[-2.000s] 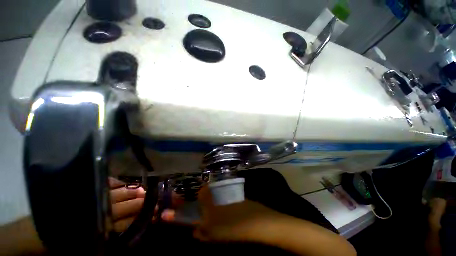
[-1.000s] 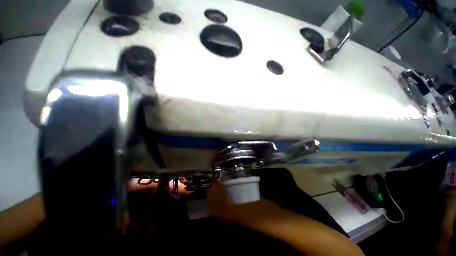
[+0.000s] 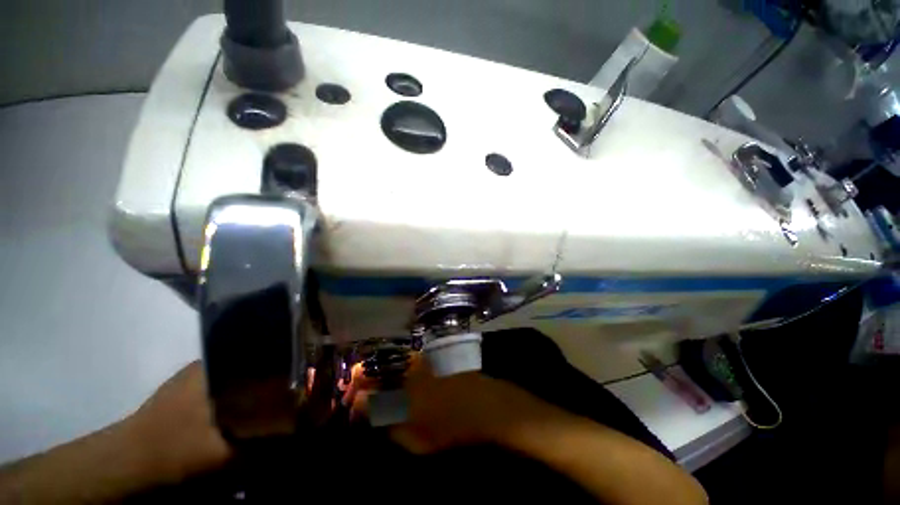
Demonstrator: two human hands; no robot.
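The white lockstitch machine head (image 3: 444, 212) with a blue stripe fills the middle of the view. Black fabric (image 3: 326, 473) lies dark along the lower edge and also rises behind my right forearm. My left hand (image 3: 197, 419) comes in from the lower left; its fingers are hidden behind the shiny take-up lever guard (image 3: 255, 306). My right hand (image 3: 424, 404) is under the head beside the grey block (image 3: 388, 405), partly behind the pale tension knob (image 3: 455, 353); its fingertips are not clear. Orange light glows near the needle area. What either hand grips cannot be seen.
A pink-handled tool (image 3: 679, 385) and a black round device (image 3: 712, 369) with a white cord lie on the table (image 3: 706, 434) at right. A white thread cone (image 3: 632, 71) with a green top stands behind the machine.
The camera view has shifted, so the lever guard looks smaller and more of the head's left end shows. Left fingers seen beside the guard two seconds ago are now hidden.
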